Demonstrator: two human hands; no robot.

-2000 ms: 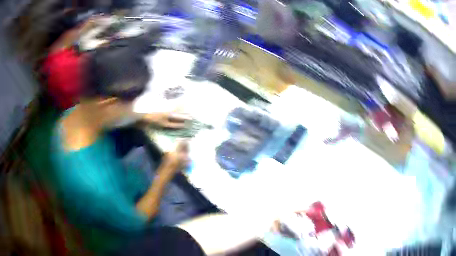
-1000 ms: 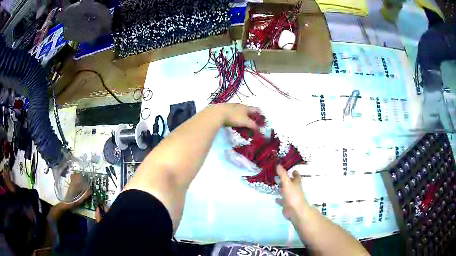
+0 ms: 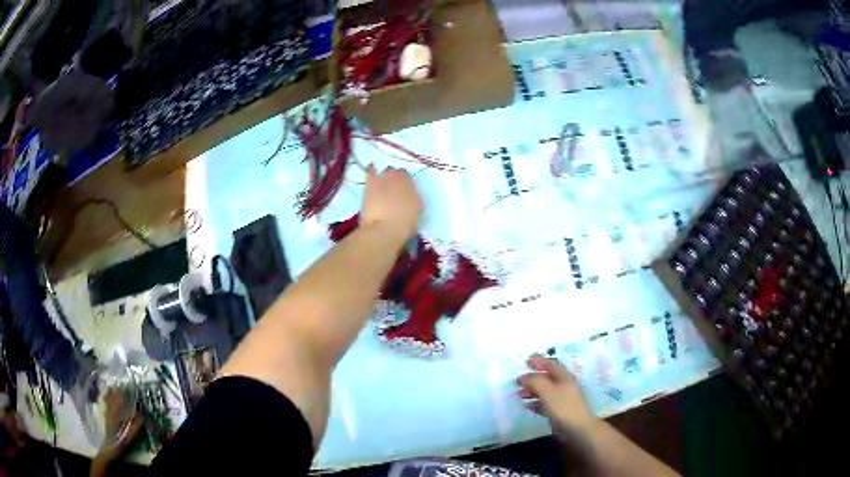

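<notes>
A pile of red connector leads with white plug ends [image 3: 424,296] lies on the pale blue sheeting in front of me. A looser bundle of red and black leads [image 3: 328,160] lies beyond it, to the left. My left hand [image 3: 391,197] reaches over the pile, near the loose bundle; its fingertips are blurred, and I cannot tell whether they hold anything. My right hand [image 3: 550,387] hovers over the sheeting near the front edge, right of the pile, fingers slightly curled and apart, empty.
A divided tray of black parts [image 3: 746,270] with some red leads on it is at the right. A cardboard box of red leads [image 3: 447,102] stands at the back. White spools [image 3: 185,300] and a grey ribbed hose [image 3: 33,307] are at the left, beside a neighbour's hand [image 3: 119,419].
My left hand has moved from the pile towards the loose bundle. My right hand has drawn back from the pile towards the front edge. The view has shifted to the right.
</notes>
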